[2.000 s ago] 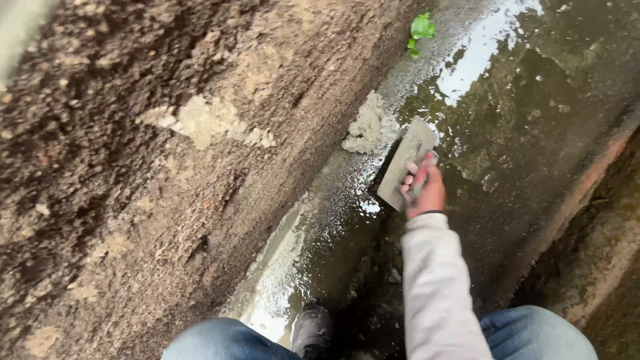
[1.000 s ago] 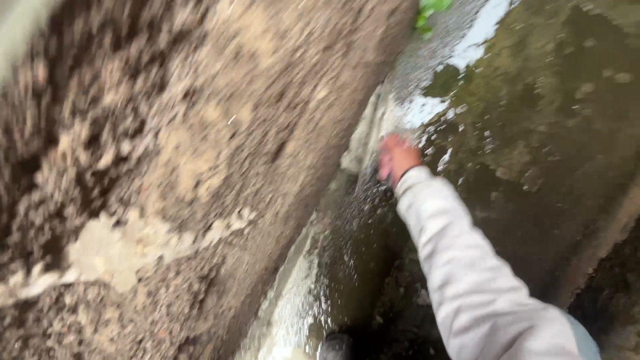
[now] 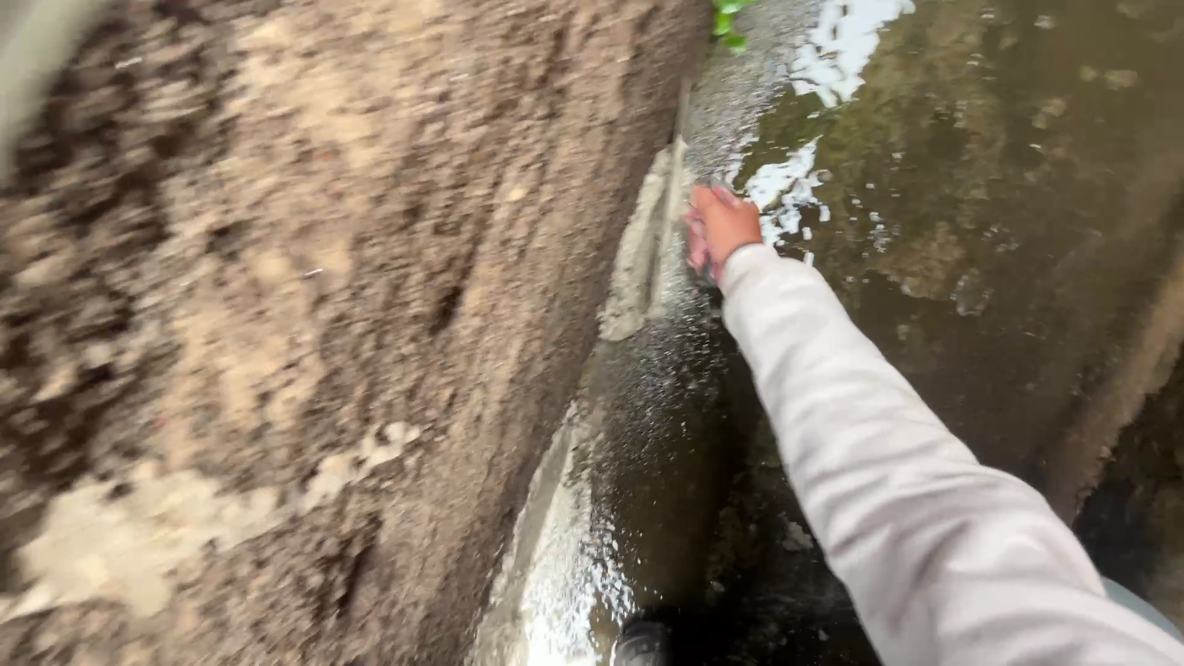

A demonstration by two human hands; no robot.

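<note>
My right hand (image 3: pixel 723 227), in a pale long sleeve, reaches from the lower right to the foot of the earth bank. Its fingers are curled around the grip of a plastering trowel, of which only small grey bits show by the fingers; the blade cannot be made out. Just left of the hand, a flattened strip of wet grey mortar (image 3: pixel 638 264) lies along the joint between the bank and the wet floor. Lower down, a smooth pale strip (image 3: pixel 546 504) runs along the same joint. My left hand is out of view.
A rough earth bank (image 3: pixel 370 231) fills the left side, with splattered mortar (image 3: pixel 139 536) on it. Shallow murky water (image 3: pixel 943 231) covers the floor at right. Green leaves (image 3: pixel 731 23) show at the top. A dark shoe tip (image 3: pixel 640 640) is at the bottom.
The lumpy mortar heap seen two seconds ago is now a flattened strip along the joint. My right hand has moved to the bank, and the trowel blade, plain before, is no longer clearly seen.
</note>
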